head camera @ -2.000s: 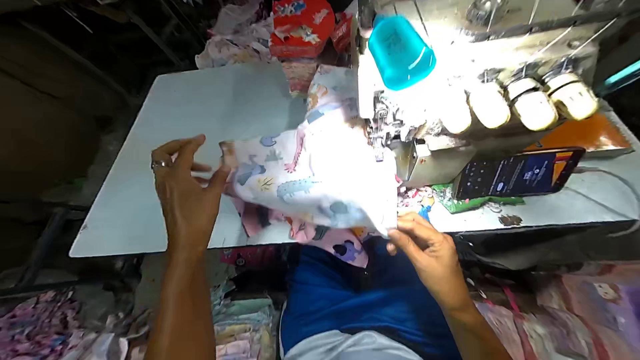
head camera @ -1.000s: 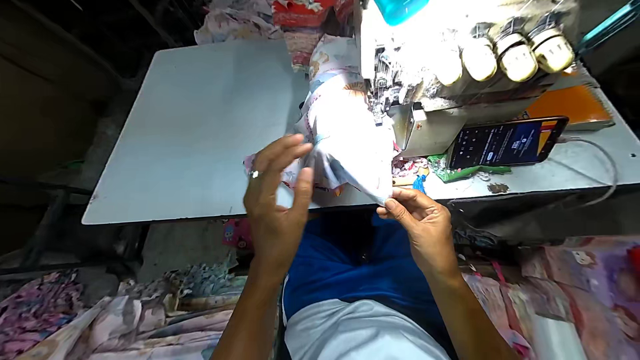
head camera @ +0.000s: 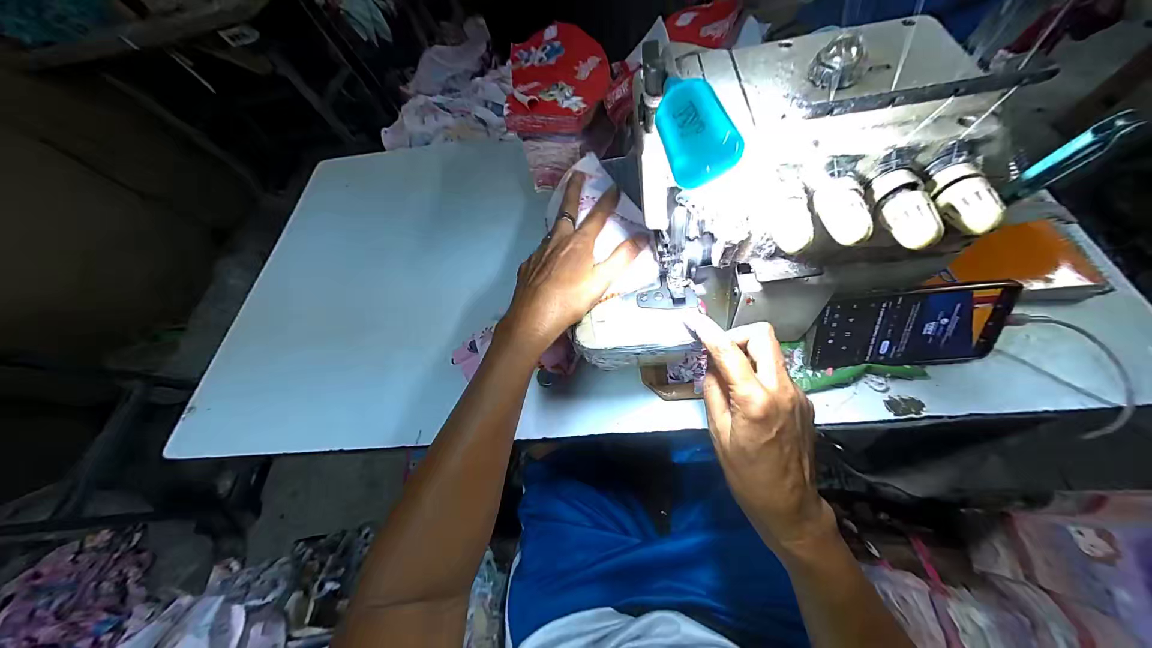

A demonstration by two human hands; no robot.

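My left hand (head camera: 567, 270) lies with spread fingers on a white printed fabric piece (head camera: 630, 261), left of the needle area of an overlock sewing machine (head camera: 765, 216). The fabric runs back beside the presser foot (head camera: 670, 292). In front of the foot, at the machine's rounded cloth plate (head camera: 630, 328), is my right hand (head camera: 756, 396), its thumb and index finger close together; whether they pinch a bit of cloth or thread cannot be told. A clear blue plastic guard (head camera: 697, 135) sits above the needle area.
A phone (head camera: 913, 324) with a cable leans at the machine's right, before an orange box (head camera: 1026, 261). Red printed fabric pieces (head camera: 558, 81) are stacked behind the white table (head camera: 360, 297). A pink scrap (head camera: 472, 351) lies left of the cloth plate. Fabric piles (head camera: 81, 585) lie below.
The printed fabric, earlier stretched between my hands before the machine, now lies beside the foot under my left hand, which has moved back. My right hand has moved closer to the foot.
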